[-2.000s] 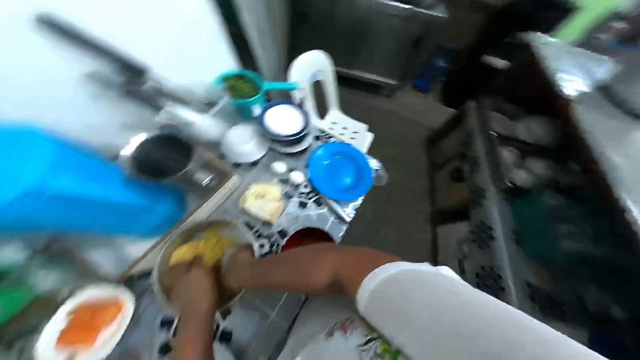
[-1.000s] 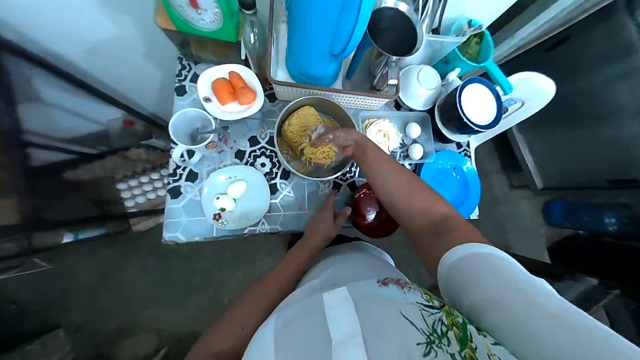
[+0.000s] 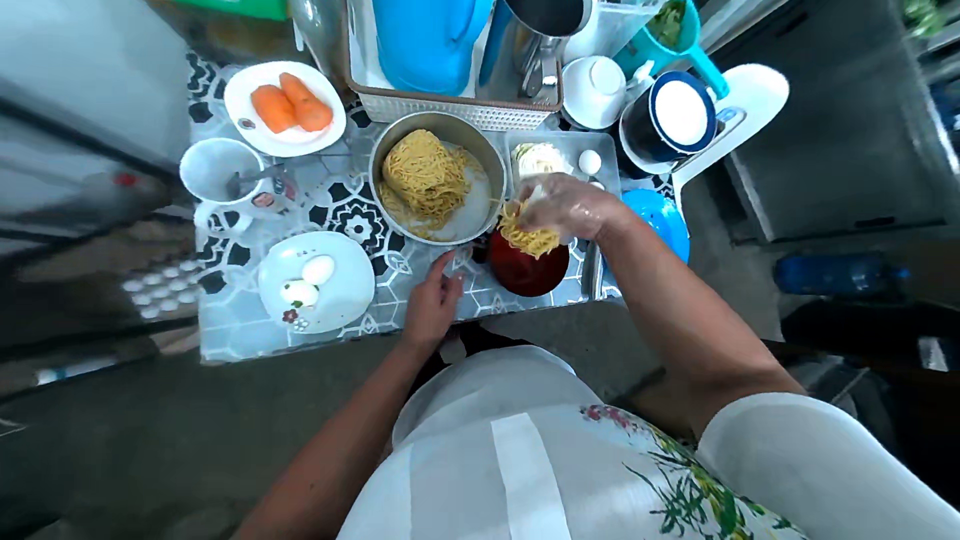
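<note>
My right hand (image 3: 562, 206), in a thin clear plastic glove, holds a clump of yellow noodles (image 3: 529, 234) over a dark red bowl (image 3: 527, 268). A few strands trail back toward the rim of a metal pot (image 3: 382, 184). Inside that pot lies a large mound of noodles (image 3: 425, 176). My left hand (image 3: 433, 300) rests at the table's front edge just below the pot, its fingers apart and holding nothing. Behind my right hand, a clear plastic tray (image 3: 606, 150) has white shreds and eggs in it, partly hidden by the hand.
At left stand a plate with carrots (image 3: 247, 81), a white mug (image 3: 217, 169) and a plate with eggs (image 3: 352, 289). A rack with a blue pitcher (image 3: 431, 45) borders the back. Right are a dark blue mug (image 3: 645, 124), a blue plate (image 3: 667, 217) and a white chair (image 3: 754, 97).
My right hand has moved out of the pot toward the right, with noodles now lifted over the red bowl. My left hand remains by the table's front edge.
</note>
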